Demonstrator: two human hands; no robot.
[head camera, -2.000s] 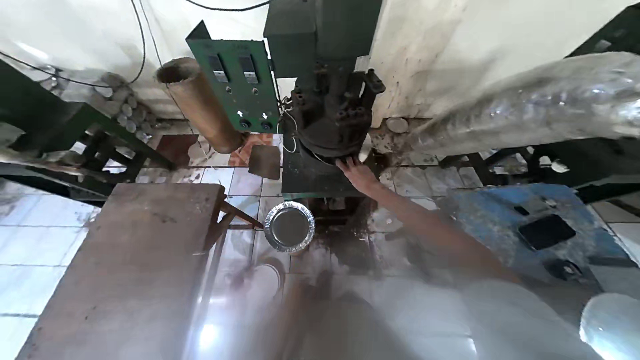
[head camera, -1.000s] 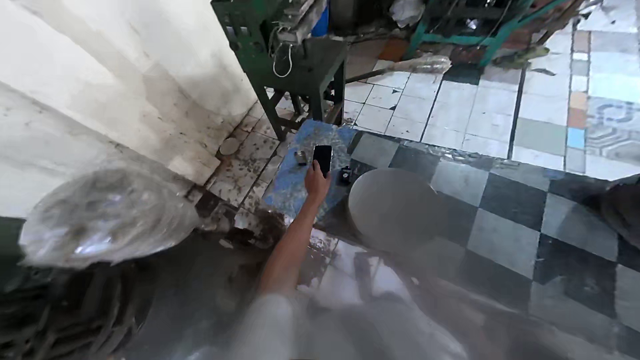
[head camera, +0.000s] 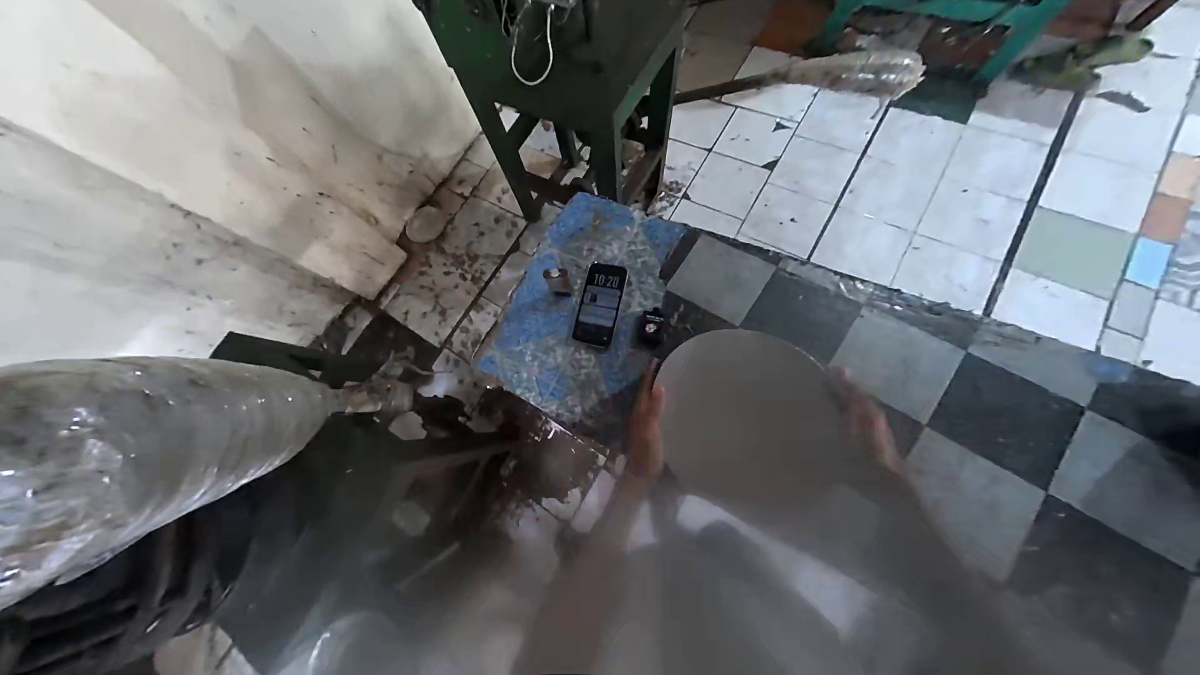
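A round, flat grey disc or stack of discs (head camera: 750, 412) is between my two hands, near the middle of the view. My left hand (head camera: 645, 422) presses against its left edge and my right hand (head camera: 867, 422) lies along its right edge. Just beyond it, a smartphone (head camera: 600, 305) with a lit screen rests on a worn blue-patterned surface (head camera: 534, 347). To the phone's right is a small black object (head camera: 652, 326), and to its left a small brownish object (head camera: 558, 280). The lower part of the view is hazy, so the disc's underside is hidden.
A large plastic-wrapped roll (head camera: 159, 450) reaches in from the left. A green metal stand (head camera: 600, 103) with a white cable stands beyond the blue surface. Dark and grey checkered tiles (head camera: 998, 403) spread to the right. A long wrapped-ended pole (head camera: 853, 73) lies on white floor tiles.
One hand was on the phone a second ago; the phone now lies untouched with its screen lit. Both hands are now at the round disc. The view has swung far from the green machine seen earlier.
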